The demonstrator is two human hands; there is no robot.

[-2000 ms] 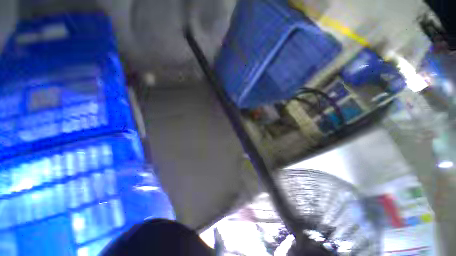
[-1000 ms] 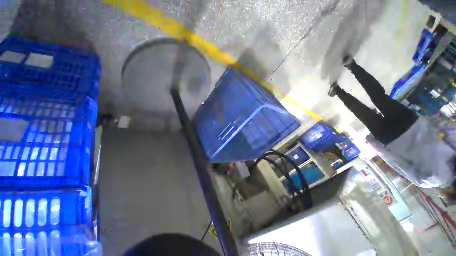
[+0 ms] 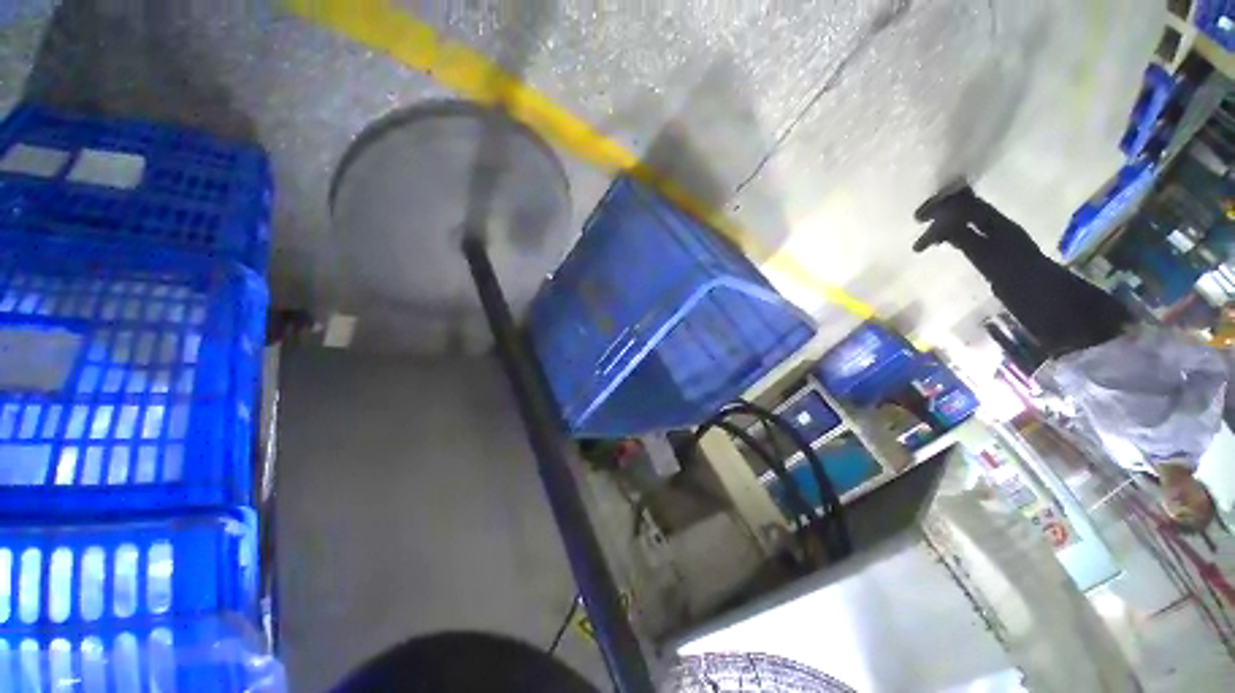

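Note:
Neither of my hands is in the picture. Nearest in front are blue slotted plastic crates (image 3: pixel 129 386), stacked at the left, with pale labels on their sides. A pedestal fan's black pole (image 3: pixel 545 440) runs from its round grey base (image 3: pixel 406 217) down to the bottom edge, where part of the wire guard (image 3: pixel 752 673) shows. A solid-sided blue bin (image 3: pixel 664 311) stands beside the pole, next to the yellow line. A dark rounded shape at the bottom edge cannot be made out.
The yellow floor line (image 3: pixel 582 140) crosses the speckled floor. A person in a grey jacket (image 3: pixel 1144 393) and black trousers is at the right. A white-topped bench or machine (image 3: pixel 853 630) with black cables (image 3: pixel 813 501) is at the lower right. Racks with blue crates (image 3: pixel 1151 115) stand at the far right.
The view has swung from its blurred angle two seconds ago and then held nearly still. Over the last second the person's legs and body have changed position in a step.

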